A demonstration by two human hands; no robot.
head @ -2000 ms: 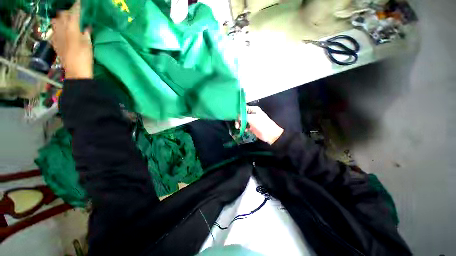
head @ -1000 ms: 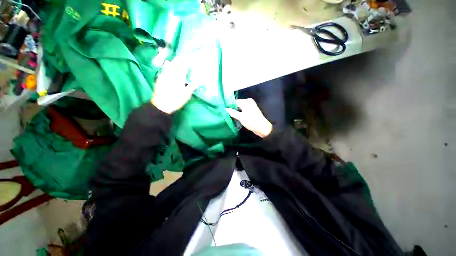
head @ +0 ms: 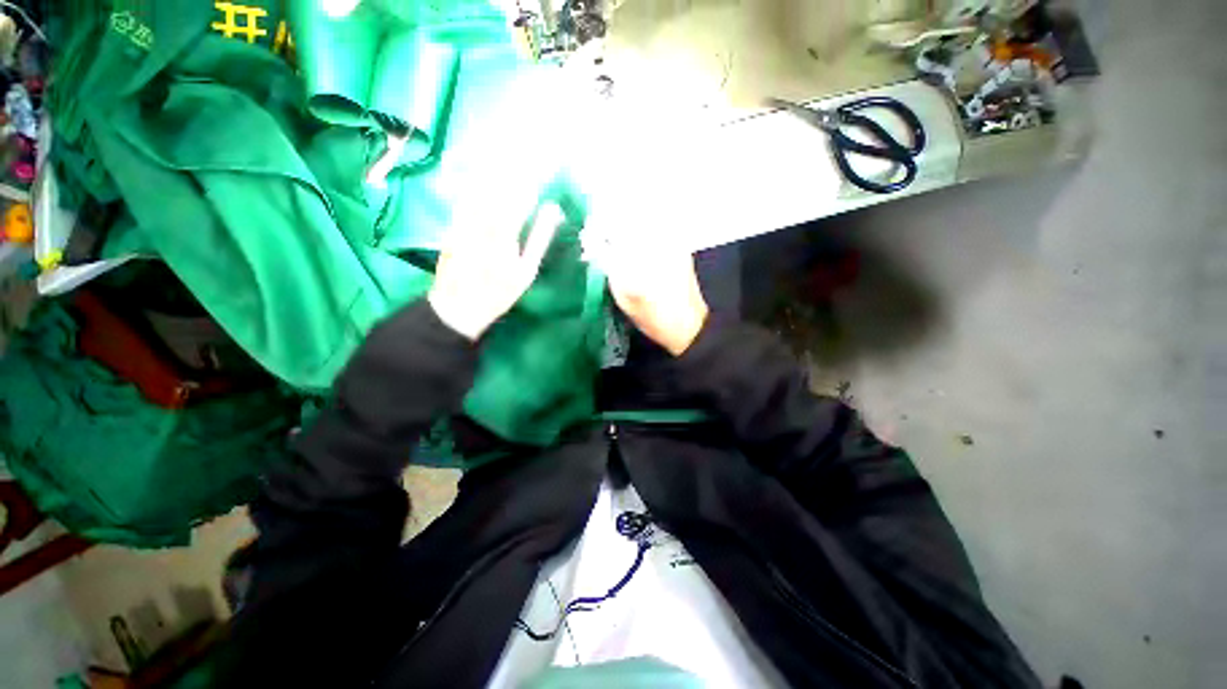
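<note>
A green garment piece [head: 256, 229] with yellow marks lies over the left part of the white machine table [head: 794, 175] and hangs over its front edge toward my lap. My left hand [head: 491, 269] lies on the cloth, fingers forward and thumb apart. My right hand [head: 655, 299] is at the cloth's right edge, its fingertips lost in the lamp's glare; whether it pinches the edge cannot be seen. The needle area is hidden by glare.
Black-handled scissors [head: 875, 143] lie right of my hands on the table. A tray of small parts [head: 1002, 101] is at the machine's right end. A green cloth pile [head: 121, 431] lies at left on a dark red chair [head: 135, 350]. A concrete floor shows at right.
My left hand has come down from the far upper left onto the cloth near my right hand. The right hand has moved slightly forward and left. The cloth has been spread to the left.
</note>
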